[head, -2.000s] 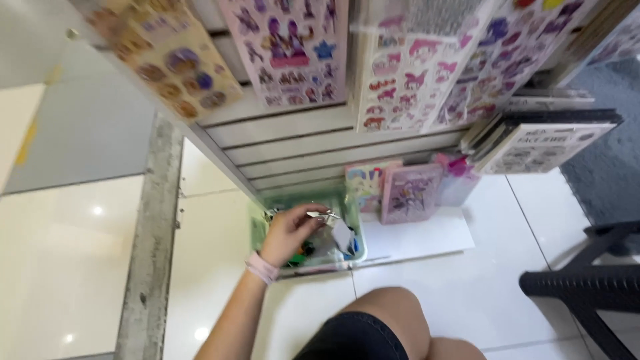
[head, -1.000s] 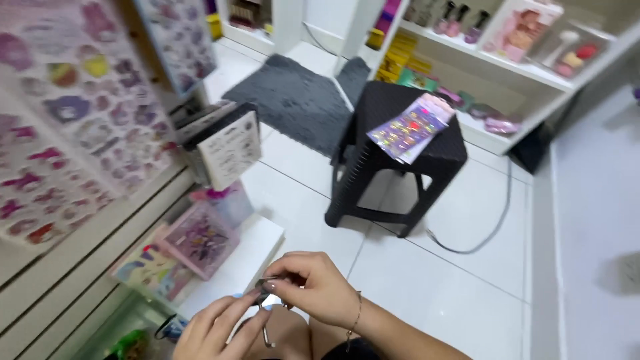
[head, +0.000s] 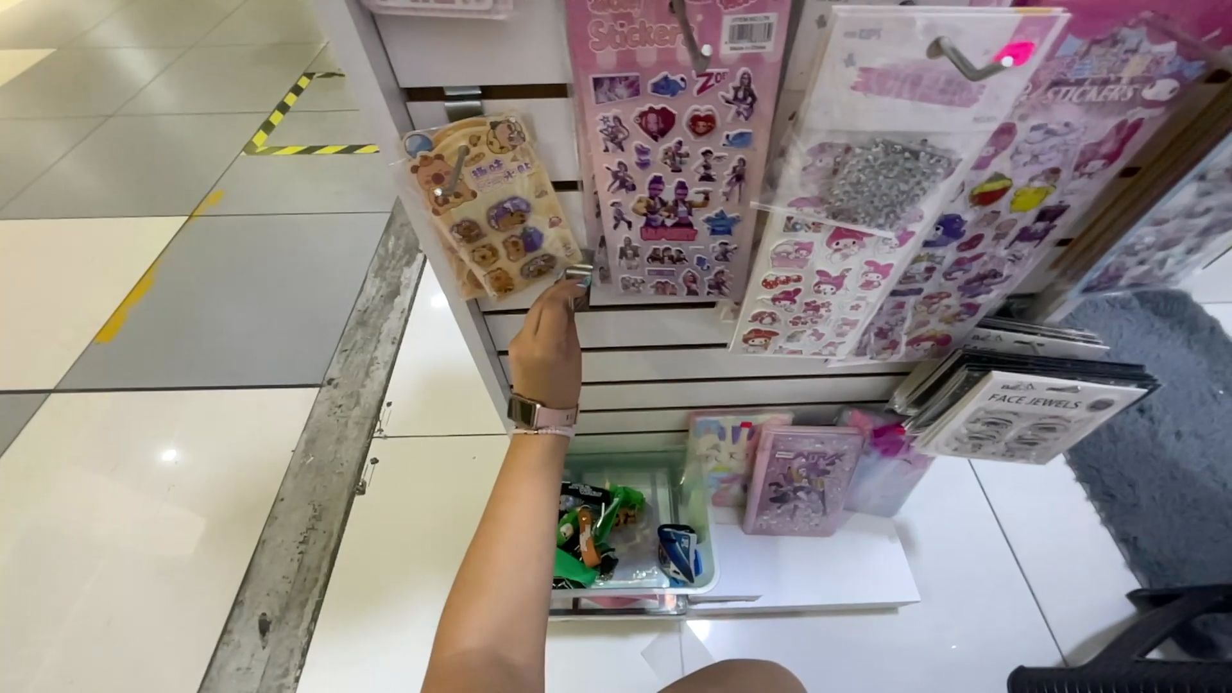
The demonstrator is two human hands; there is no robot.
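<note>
My left hand (head: pixel 549 342), with a watch on its wrist, reaches up to the white slatwall panel (head: pixel 616 327). Its fingers pinch a small shiny metal bracket (head: pixel 578 273), which looks like the plate of a display hook, at or close to a slot. How far the bracket sits in the slot cannot be told. Just left of the fingers, tan sticker sheets with bear pictures (head: pixel 508 226) hang from a hook. To the right hangs a pink sticker sheet (head: pixel 674 192). My right hand is out of view.
More sticker sheets (head: pixel 828 289) and a stack of face jewel packs (head: pixel 1020 414) hang at the right. Below are a pale green basket (head: pixel 707 568) holding small packets, a pink glittery notebook (head: pixel 804 481) on a white ledge (head: pixel 818 568), and part of a black stool (head: pixel 1126 664).
My left hand was over the basket two seconds ago, then beside my right hand, both at a small object. It is now up at the panel. My right hand has left the view, which has swung left.
</note>
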